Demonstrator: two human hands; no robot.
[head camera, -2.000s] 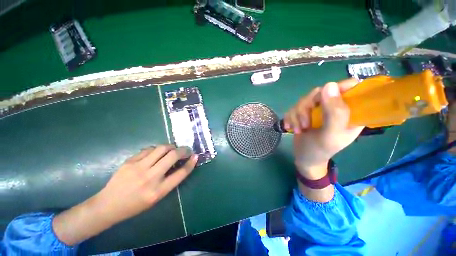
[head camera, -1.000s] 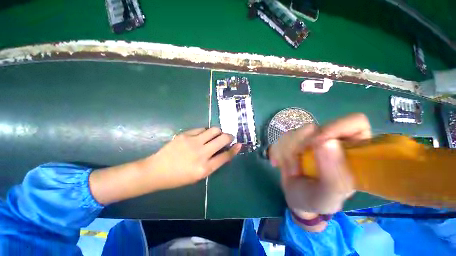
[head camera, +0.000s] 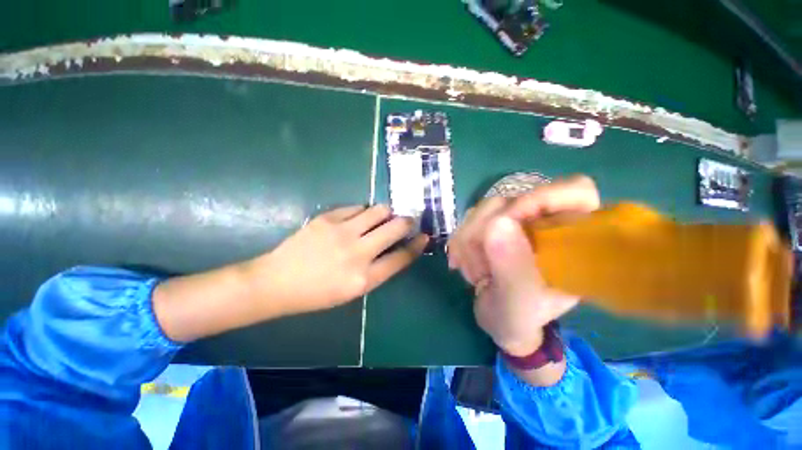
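The phone assembly (head camera: 422, 176) lies flat on the dark green mat, dark board at its top and white-silver middle below. My left hand (head camera: 343, 259) rests at its lower left, fingertips touching its lower end. My right hand (head camera: 519, 264) grips the orange electric screwdriver (head camera: 655, 268), which lies level and is blurred, its rear to the right. The screwdriver's tip is hidden by my right hand, near the phone's lower right edge. The round screw tray (head camera: 517, 184) is right of the phone, mostly hidden behind my right hand.
A ledge with worn whitish tape (head camera: 308, 66) divides the bench from the green belt, where more phone assemblies (head camera: 510, 25) lie. A small white oval device (head camera: 572, 133) sits below the ledge. A silver-white rectangular part (head camera: 723, 185) lies at the right.
My right hand and the screwdriver have moved left from the screw tray towards the phone's lower end. My left hand stays at the phone. The camera view has shifted.
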